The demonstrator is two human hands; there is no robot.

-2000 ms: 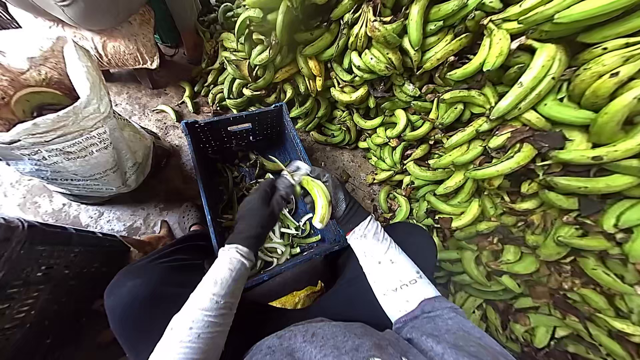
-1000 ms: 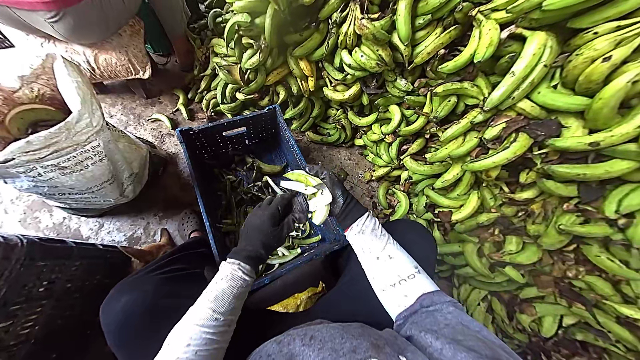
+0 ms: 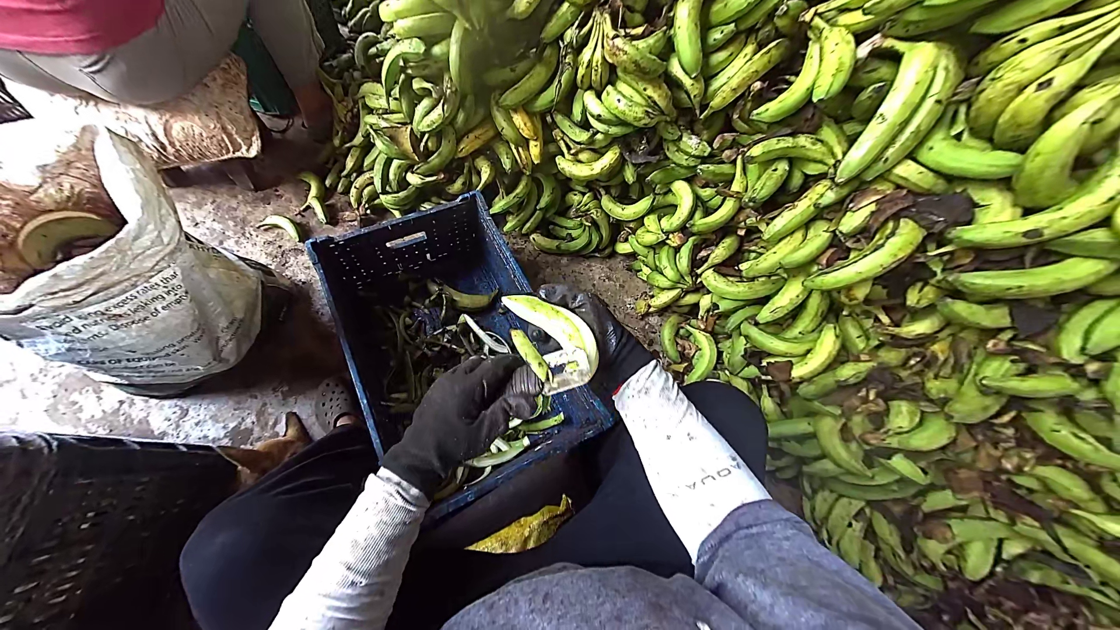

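A partly peeled green plantain is held over the near right part of a blue plastic crate. My right hand, in a dark glove, grips the plantain from its right side. In my left hand, also gloved, is a small pale tool, seemingly a peeler, which lies against the fruit's lower end. A strip of green peel stands beside the tool. Peel strips lie inside the crate below my hands.
Green plantains are heaped ahead and to the right. At left stand a printed white sack and a black crate. A seated person is at upper left. A brown animal's ear shows near my left knee.
The plantain, mostly green two seconds ago, now shows a broad pale peeled face. It has turned in my right hand, and my left hand has shifted slightly at its lower end.
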